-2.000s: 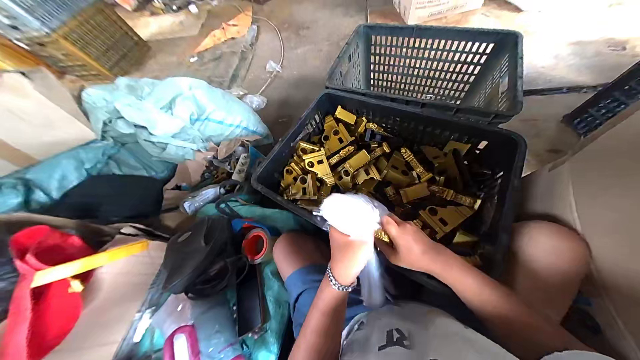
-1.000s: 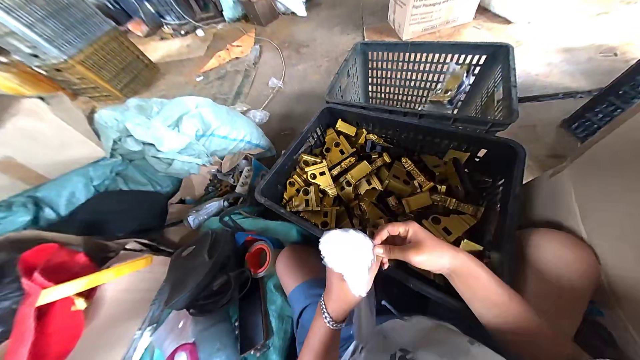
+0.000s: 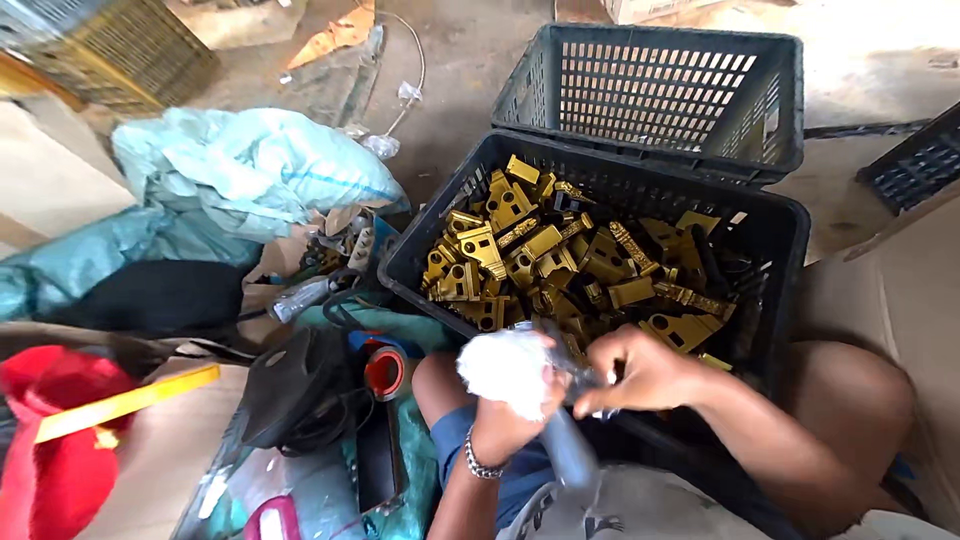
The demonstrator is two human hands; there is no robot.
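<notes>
Bunched white material [image 3: 506,369] and a blurred dark part [image 3: 574,371] are at my left hand [image 3: 532,409], which is closed around them, with a translucent plastic strip [image 3: 566,446] hanging below. Close on its right, my right hand [image 3: 637,371] has its thumb and fingers at the dark part; blur hides whether they grip it. Both hands are over the near edge of a black plastic crate [image 3: 787,255]. Gold-coloured metal brackets [image 3: 480,247] lie heaped in the crate, several with round holes.
An empty black basket [image 3: 652,82] stands behind the crate. Left of it are a light-blue sack [image 3: 300,165], a black pouch [image 3: 289,390], a roll of red tape [image 3: 385,373] and red cloth [image 3: 60,450] with a yellow strip [image 3: 127,403]. Cardboard [image 3: 907,300] lies at right.
A dark part now shows between my hands, where none was visible one second ago. The small bagged items seen in the rear basket one second ago are no longer there.
</notes>
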